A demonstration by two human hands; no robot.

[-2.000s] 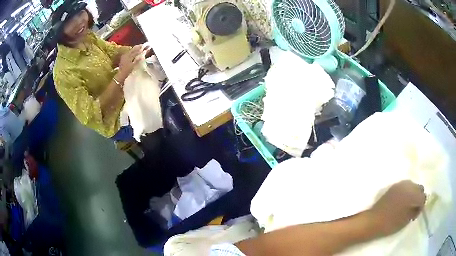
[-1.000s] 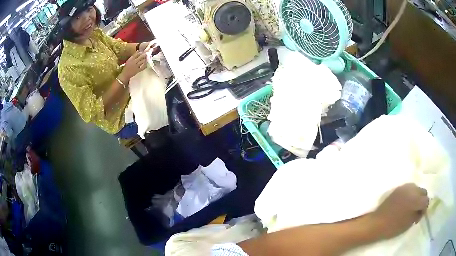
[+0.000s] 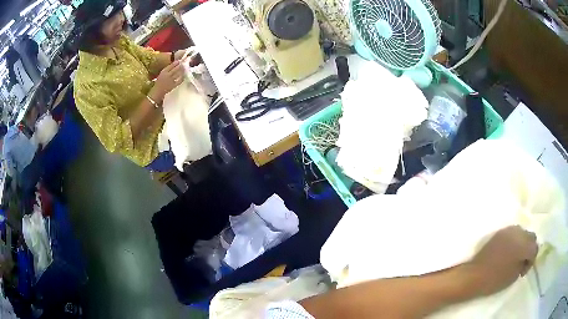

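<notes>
A large cream cloth (image 3: 405,240) lies heaped at the lower right, over the table's edge. My left hand (image 3: 509,252) rests at its right part, knuckles up, with fingers curled down onto the cloth and pinching it. A thin line, a fold or a thread, runs down from the fingertips; I cannot tell which. The fingertips are mostly hidden. My left forearm crosses the cloth from the bottom edge. My right hand is out of the picture.
A green basket (image 3: 326,172) holds cloth and a clear bottle (image 3: 445,116), beside a green fan (image 3: 393,31). Black shears (image 3: 255,106) lie on the neighbouring table. A black bin (image 3: 180,274) stands on the floor. A person in yellow (image 3: 112,99) handles cream cloth.
The view has shifted slightly. The person in yellow has turned from facing this way to looking towards their work. My left hand has stayed at nearly the same place on the cloth.
</notes>
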